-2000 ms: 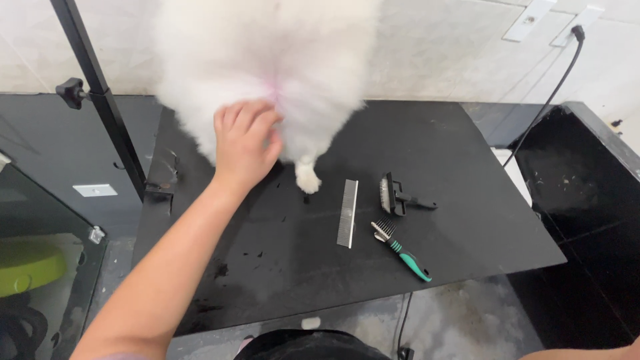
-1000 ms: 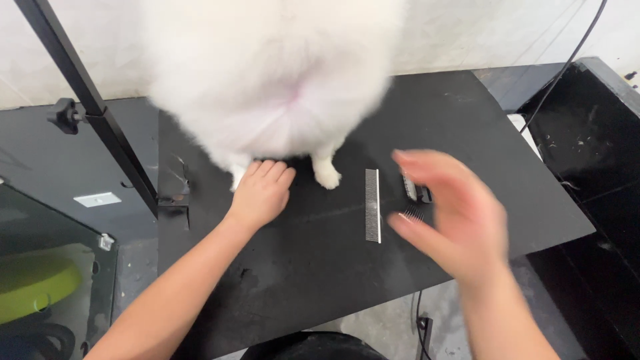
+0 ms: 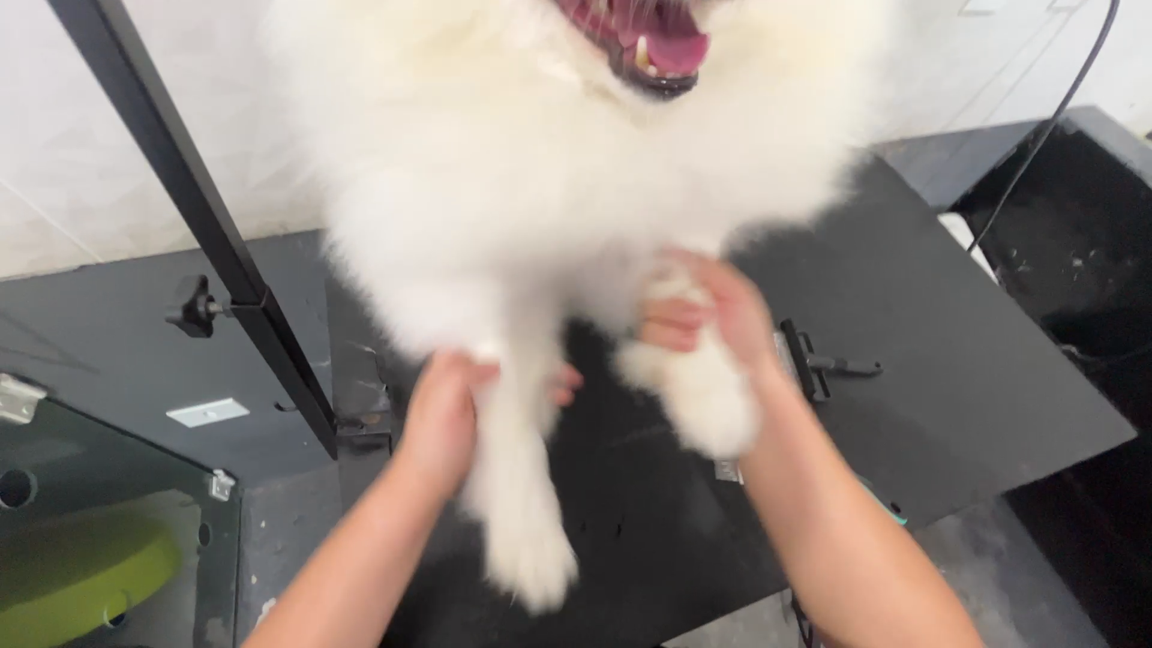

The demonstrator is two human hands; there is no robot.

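A fluffy white dog (image 3: 558,180) faces me on the black grooming table (image 3: 972,360), its mouth open and its tongue showing. My left hand (image 3: 450,414) is wrapped around the dog's straight foreleg (image 3: 522,468), with fingertips visible on the far side. My right hand (image 3: 720,306) grips the dog's other foreleg (image 3: 706,396), which is bent, its paw hanging over my wrist. Both hands are blurred. A black slicker brush (image 3: 810,360) lies beside my right forearm. The metal comb (image 3: 729,470) shows only at one end, and a teal handle (image 3: 882,504) is mostly hidden by that forearm.
A black upright post (image 3: 180,171) with a clamp knob (image 3: 193,307) rises at the table's left. Below it is a glass door (image 3: 117,531) with a green object behind. A black tub (image 3: 1071,207) stands at the right, with a cable (image 3: 1044,135) hanging over it.
The dog's rear was toward me in both earlier frames; now it faces me. My right hand, empty a second ago, has closed on a foreleg. My left hand holds the other foreleg.
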